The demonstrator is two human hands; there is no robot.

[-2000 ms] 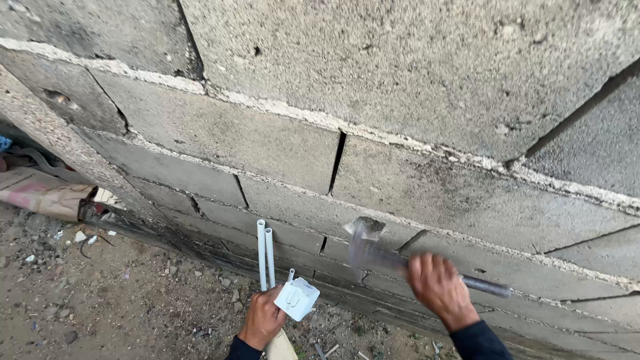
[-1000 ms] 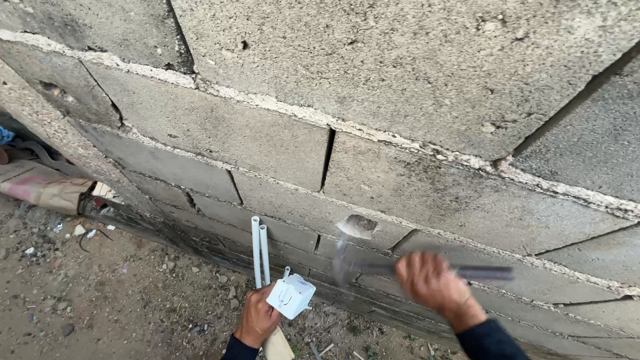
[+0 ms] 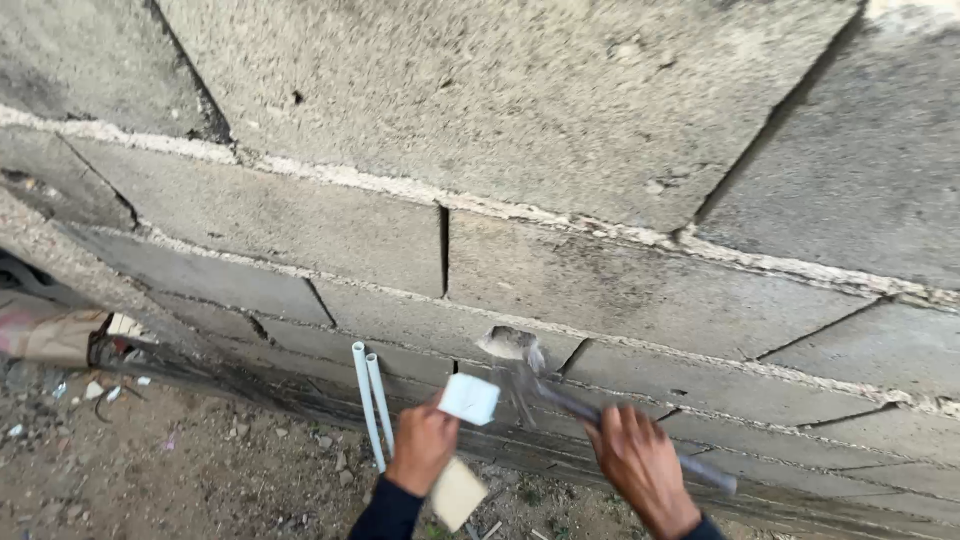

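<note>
My right hand (image 3: 634,457) grips the handle of a hammer (image 3: 570,403), whose motion-blurred head is at the lower edge of a chipped hole (image 3: 510,341) in the concrete block wall (image 3: 390,311). To the left of the hammer, my left hand (image 3: 421,448) holds a small white electrical box (image 3: 469,399) close to the wall. Two white plastic pipes (image 3: 367,405) stand upright just left of that hand. Whether the hammer head touches the block cannot be told through the blur.
A pale block, seemingly wood (image 3: 457,495), lies below my left hand. Dirt ground (image 3: 195,465) with stones and debris runs along the wall's foot. At the far left are a concrete post (image 3: 97,262) and a crumpled brown sack or carton (image 3: 56,336).
The hammer has swung up from below the hole to its lower edge, its handle now more slanted. My left hand with the white box has moved a little up and right, toward the hole.
</note>
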